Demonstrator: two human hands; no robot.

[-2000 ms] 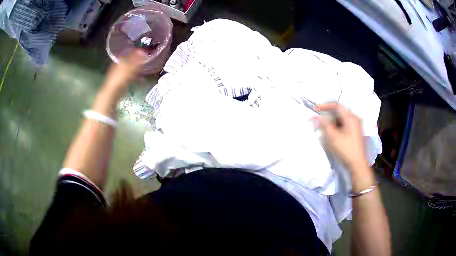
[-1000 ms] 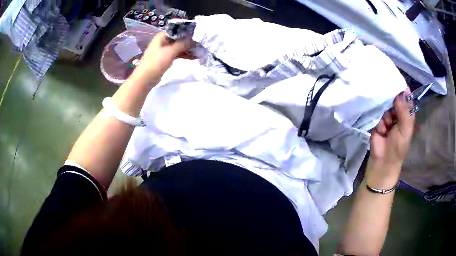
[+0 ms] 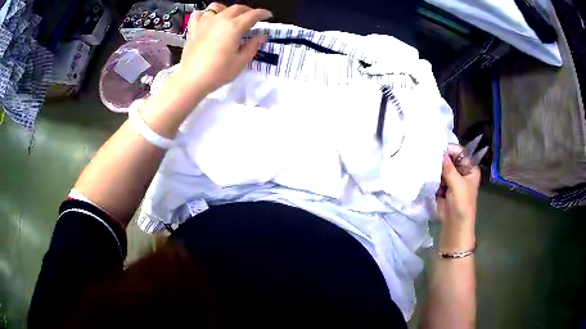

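The white and striped garment (image 3: 321,61) lies spread over the lap, with black trim (image 3: 308,44) along its striped far part. A short black label (image 3: 266,58) shows beside my left fingers. A dark strip (image 3: 382,115) lies on the white cloth (image 3: 283,141) at the right. My left hand (image 3: 221,45) is over the garment's far left corner, fingers bent; whether it grips cloth is hidden. My right hand (image 3: 458,183) is at the garment's right edge, holding small snips (image 3: 474,153) with parted blades pointing up and right.
A pinkish round tub (image 3: 109,80) stands left of the lap, with a box of thread spools (image 3: 149,24) beyond it. Striped cloth (image 3: 26,71) hangs at the far left. A blue-edged bin (image 3: 498,128) is at the right, below a white-covered table (image 3: 507,29).
The garment has been lowered and spread, its striped part now flat at the far side. My right hand has moved left and down with the snips. The dark label now shows beside my left hand.
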